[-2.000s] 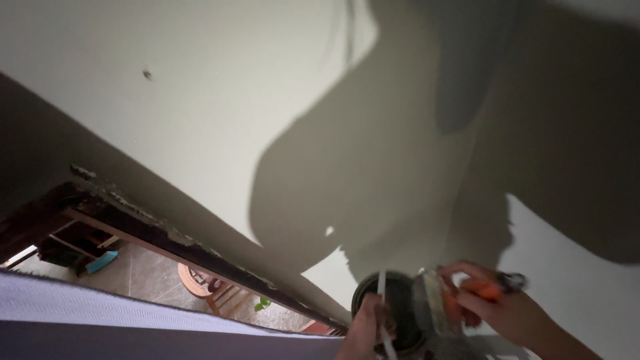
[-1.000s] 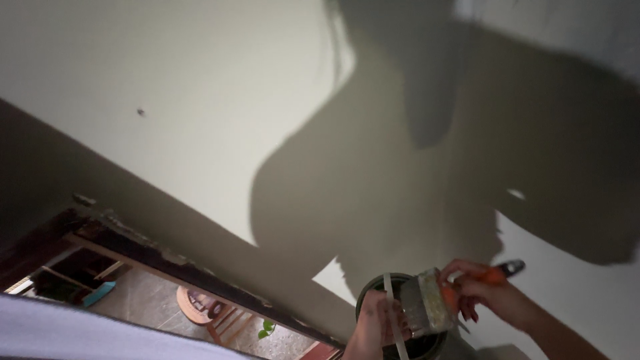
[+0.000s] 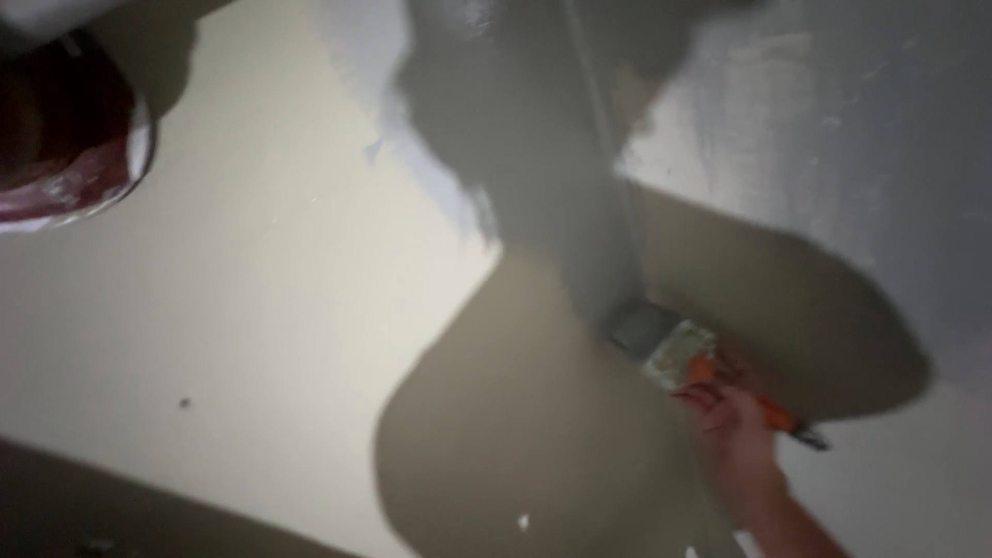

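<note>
My right hand (image 3: pixel 732 434) is closed around the orange handle of a wide paintbrush (image 3: pixel 682 353), whose metal ferrule is smeared with paint. The dark bristles rest against the wall (image 3: pixel 294 310) at a corner line, at the lower end of a strip of darker grey paint (image 3: pixel 542 178). My left hand is out of view, and so is the paint container it was at.
A dark red rounded object with a pale rim (image 3: pixel 139 147) is at the upper left; I cannot tell what it is. Large shadows lie across the wall. A small dark spot (image 3: pixel 184 403) marks the wall at left.
The brush, held over the paint container beside my left hand before, is now against the wall in my right hand. The view has swung up the wall, and the container and left hand have left it.
</note>
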